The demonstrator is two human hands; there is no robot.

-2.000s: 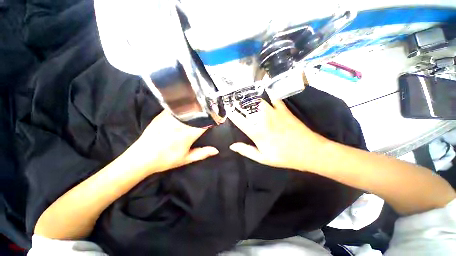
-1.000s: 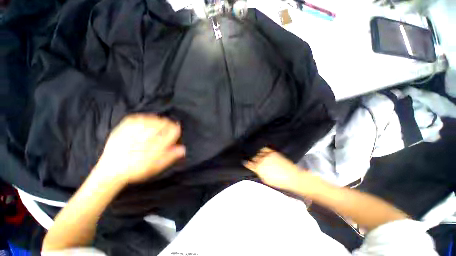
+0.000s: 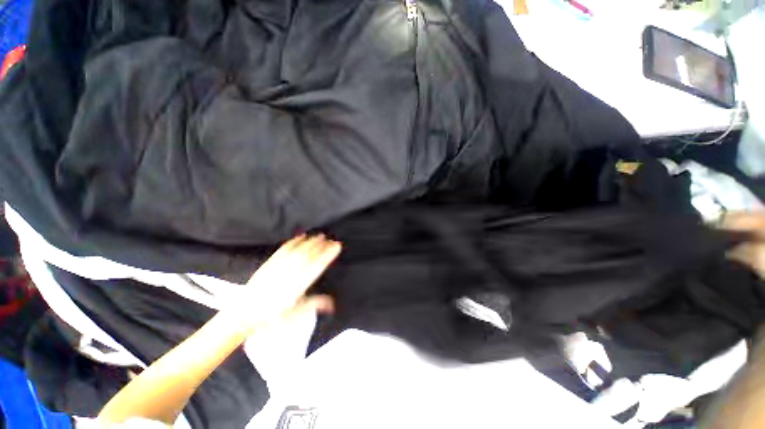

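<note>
The large black garment (image 3: 335,151) spreads over the table and the lap, with a seam running down its middle from a small metal part (image 3: 411,10) at the top edge. My left hand (image 3: 294,264) lies at the garment's lower edge, fingers extended and slightly blurred; whether it grips cloth is unclear. My right hand (image 3: 746,239) is at the far right edge, blurred and partly cut off, shut on black cloth drawn out to the right. A tan patch (image 3: 627,167) shows on the black cloth at the right.
A smartphone (image 3: 689,67) lies on the white table (image 3: 579,75) at upper right. A pink-red pen (image 3: 580,7) is at the top edge. White-and-black cloth (image 3: 713,191) hangs below the table at right. White-edged cloth (image 3: 101,268) lies at lower left.
My right hand has moved far right with black cloth stretched after it. My left hand has moved right and down. The sewing machine head has left the view, and the tan patch has appeared.
</note>
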